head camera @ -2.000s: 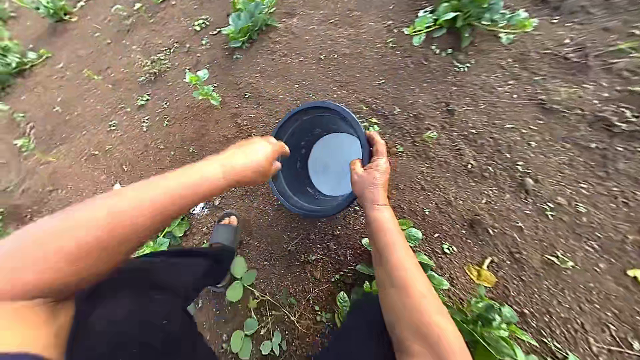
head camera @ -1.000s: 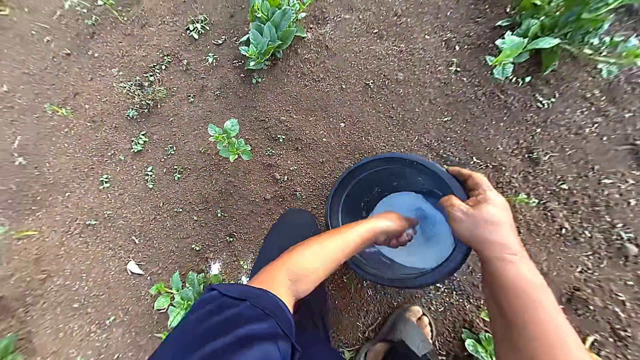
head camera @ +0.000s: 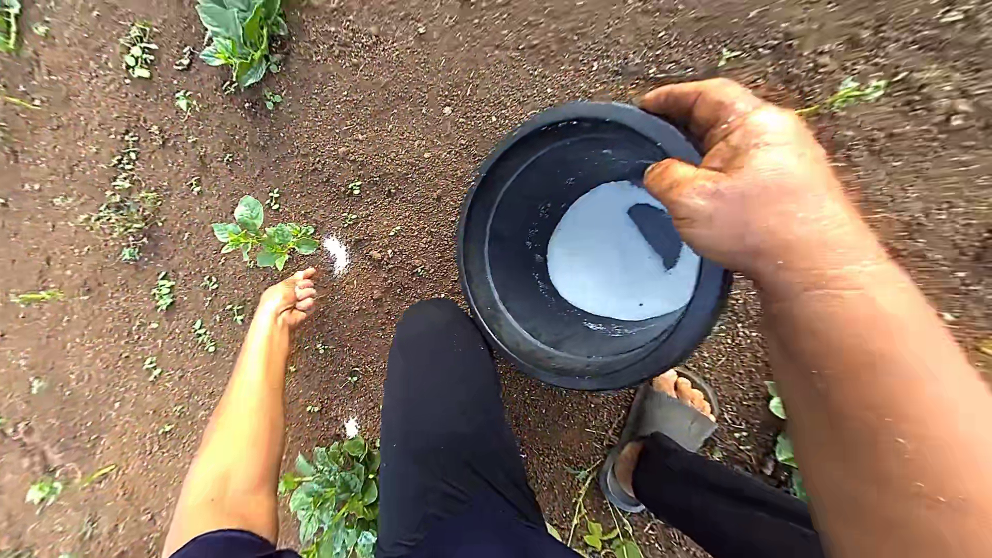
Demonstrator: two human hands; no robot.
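My right hand [head camera: 744,178] grips the right rim of a black plastic bucket [head camera: 496,310], thumb inside and fingers over the outer edge. White granular material [head camera: 601,256] lies in its bottom, with a dark patch near my thumb. My left hand [head camera: 291,298] is low over the soil with its fingers curled; whether anything remains inside them cannot be told. Just above and right of its fingertips is a small white heap [head camera: 336,255] on the ground, beside a small leafy seedling [head camera: 267,236].
A larger leafy plant [head camera: 244,35] grows at the upper left, another [head camera: 337,492] beside my dark-trousered knee [head camera: 442,349]. A second white spot [head camera: 352,428] lies above that lower plant. My sandalled foot [head camera: 670,415] is below the bucket. Small weeds dot the brown soil [head camera: 403,155].
My left hand has moved out of the bucket, left to the ground by the seedling. A white heap now lies there, where the soil was bare one second ago. My right hand still holds the rim.
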